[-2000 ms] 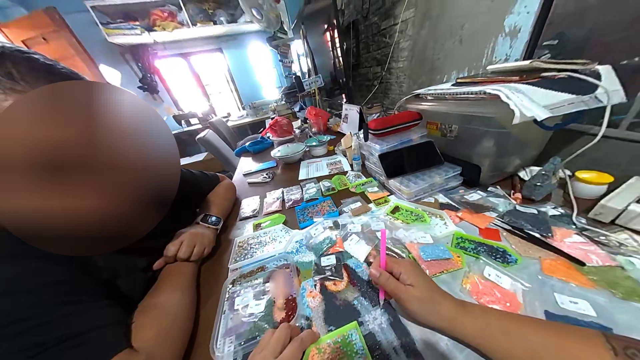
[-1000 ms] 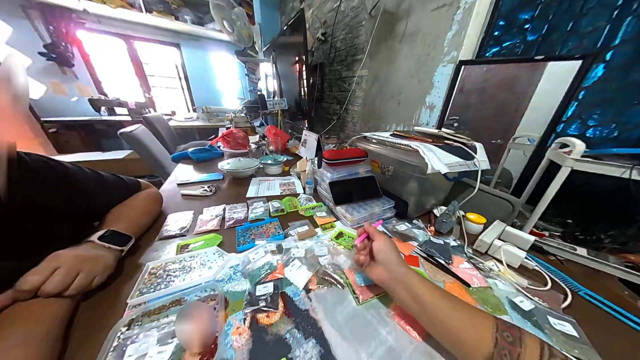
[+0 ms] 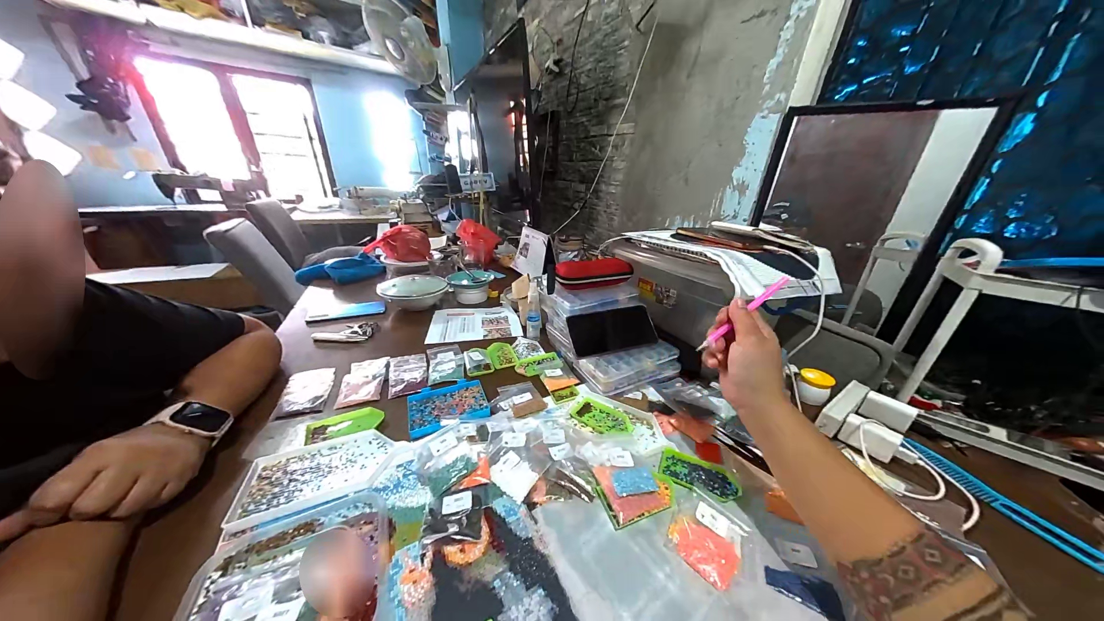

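Note:
My right hand (image 3: 749, 358) is raised over the right side of the table, its fingers closed on a pink pen-like applicator (image 3: 749, 309). My left hand is out of view. Below lies a partly covered diamond painting canvas (image 3: 500, 569) with clear film over part of it. Small bags of coloured beads lie on it, among them a bag of orange beads (image 3: 705, 548) and a blue one (image 3: 634, 481). Green trays (image 3: 602, 415) hold beads, as do a blue tray (image 3: 448, 409) and a white tray (image 3: 310, 474).
A person's crossed forearms (image 3: 121, 474) rest at the left table edge. Stacked clear cases (image 3: 625, 366) carry a black phone (image 3: 612, 331). Behind them stands a large plastic bin (image 3: 681, 280). White plugs and cables (image 3: 875, 423), a yellow-lidded jar (image 3: 815, 385) and lidded bowls (image 3: 414, 291) are also about.
The view has swung to the right. My right hand has lifted from over the canvas, still with the pink applicator. My left hand, at the green tray two seconds ago, has left the view.

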